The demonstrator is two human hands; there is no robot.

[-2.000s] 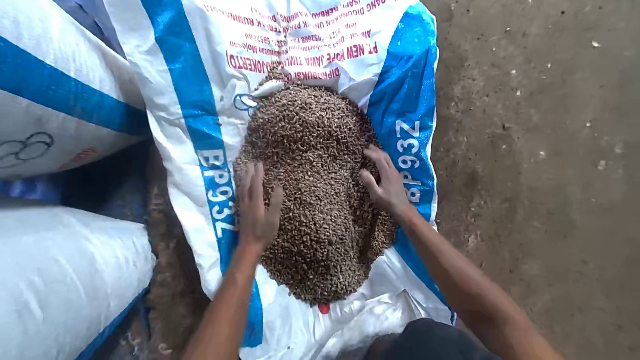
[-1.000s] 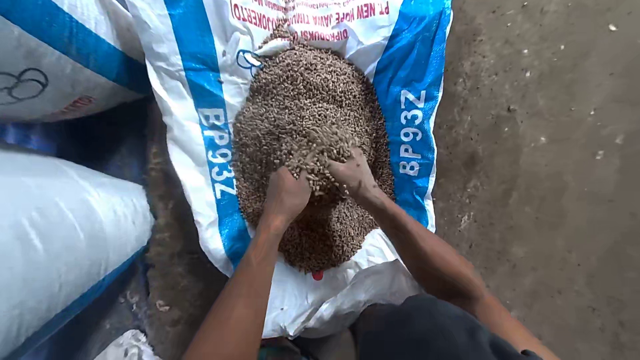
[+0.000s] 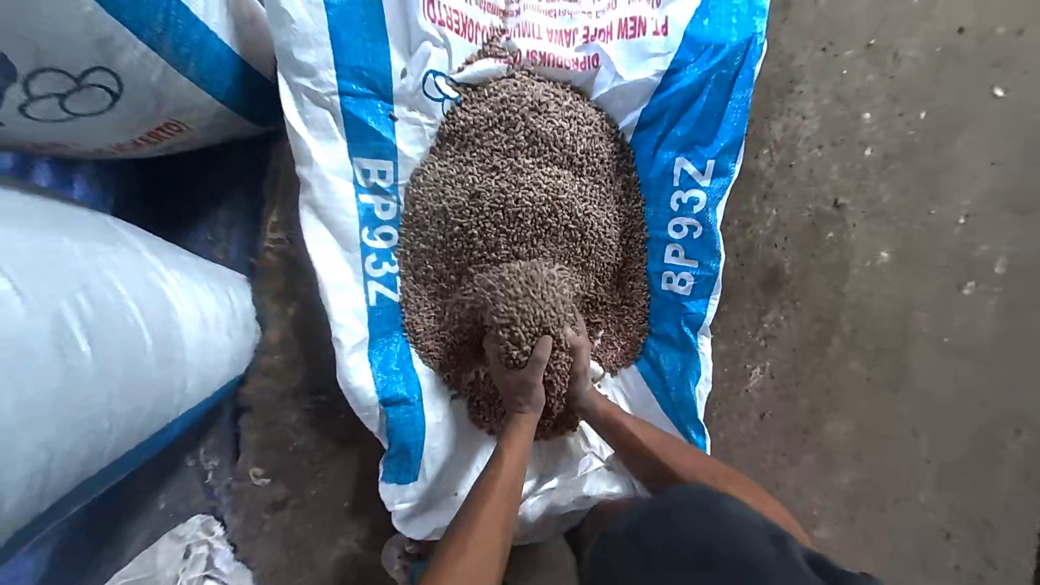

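Note:
A heap of brown feed pellets point(image 3: 528, 187) lies on a white woven plastic sack point(image 3: 317, 162) with blue side stripes and printing. At the heap's lower part, my left hand point(image 3: 520, 378) and my right hand point(image 3: 578, 366) are cupped side by side around a mound of pellets. The thumb of my left hand lies over the near side of that mound. Most fingers of both hands are hidden under or behind the pellets.
Full white sacks with blue bands point(image 3: 122, 301) stand at the left, one of them point(image 3: 203, 65) farther up. Crumpled white sack material point(image 3: 187, 556) lies at the lower left. Bare, stained concrete floor point(image 3: 886, 284) runs along the right, with small bits scattered on it.
Two seconds ago my hands were apart on either side of the heap. They came together in its lower middle, and now hold a raised mound of pellets nearer my body.

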